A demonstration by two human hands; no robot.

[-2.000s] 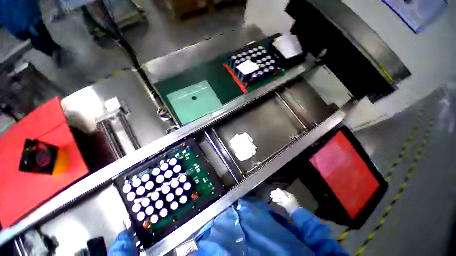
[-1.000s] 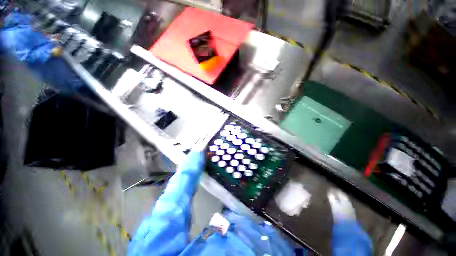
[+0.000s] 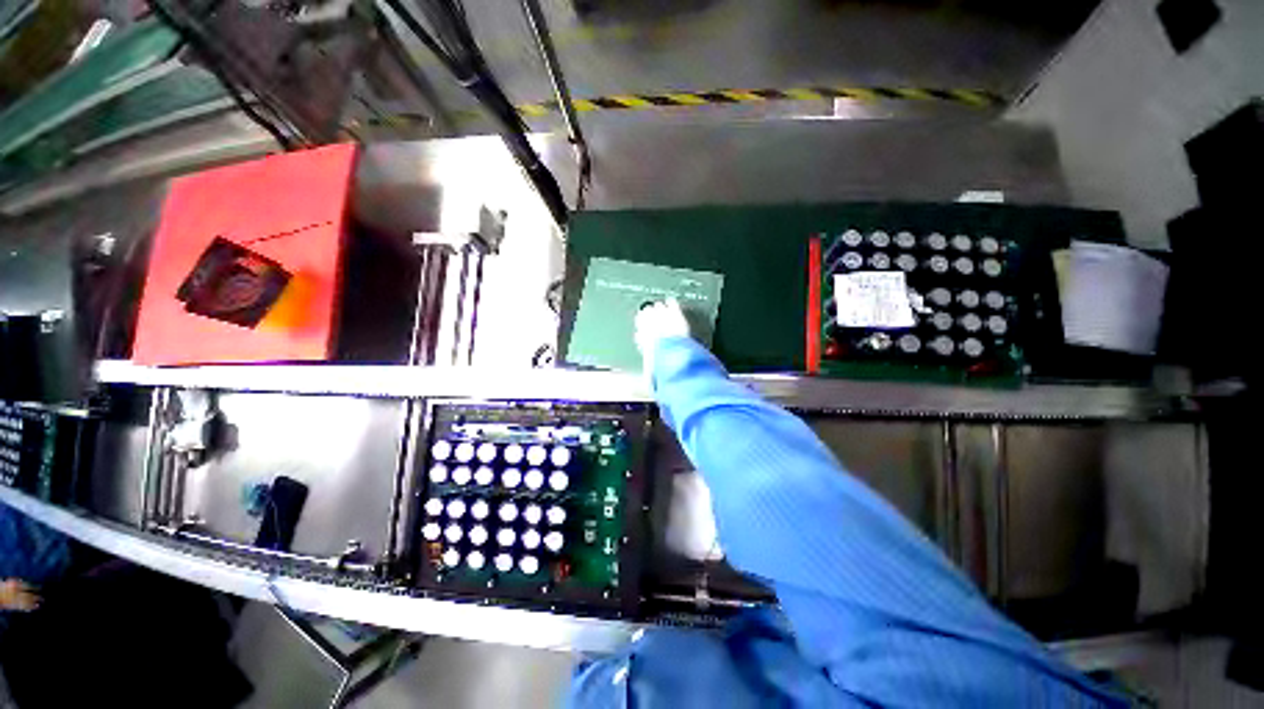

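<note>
A pale green translucent cover plate [image 3: 610, 312] lies on the green bench mat behind the rail. My right hand [image 3: 663, 321] in a white glove reaches over the rail and is at the plate's middle, hiding part of it; whether the fingers grip it cannot be told. A circuit board [image 3: 506, 506] with rows of white-topped capacitors lies in a black carrier [image 3: 632, 471] on the conveyor. My left hand is not in view.
A second capacitor board [image 3: 970, 284] with a white label and papers [image 3: 1113, 298] lie on the mat. A red mat [image 3: 312, 194] holds a dark object. A black item [image 3: 282, 513] lies on the conveyor. Another person's hand [image 3: 18, 596] is at the left edge.
My right hand has moved from above the conveyor, across the rail, to the green cover plate. My left arm has left the picture. The view has turned.
</note>
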